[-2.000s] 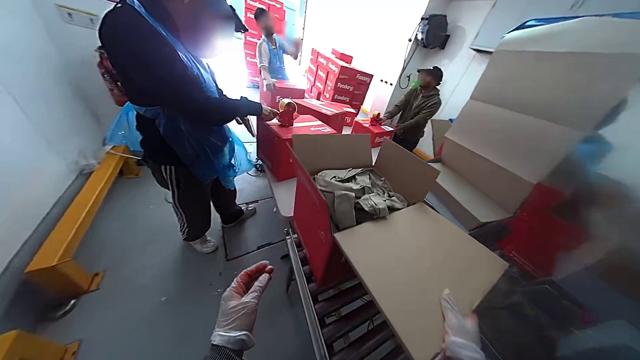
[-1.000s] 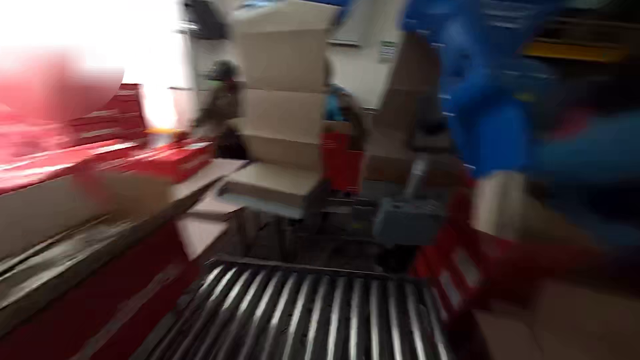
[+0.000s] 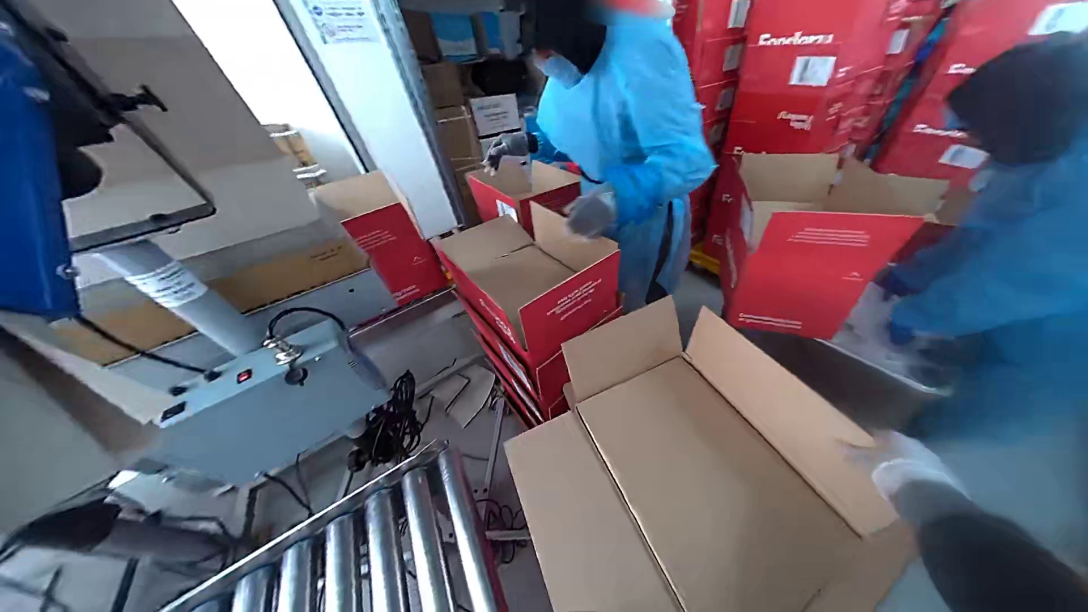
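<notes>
At the lower right, my right hand (image 3: 914,466), in a pale glove and dark sleeve, touches the raised side flap of an open cardboard box (image 3: 722,484). The hand is blurred, and I cannot tell whether its fingers grip the flap. The box's brown flaps are spread, and no goods show inside it. Left of the box is the end of a metal roller conveyor (image 3: 382,544). My left hand is outside the view. Just behind the box stands a stack of open red cartons (image 3: 569,306).
A grey machine control box (image 3: 263,399) with cables stands at the left. A co-worker in a blue gown (image 3: 633,110) is behind the red cartons; another (image 3: 1020,280) is close at right, beside an open red carton (image 3: 824,272). Tall red carton stacks (image 3: 790,76) stand behind.
The view has swung far to the right, from the box filled with folded olive cloth to the conveyor's end and an open brown box. My left hand has left the view.
</notes>
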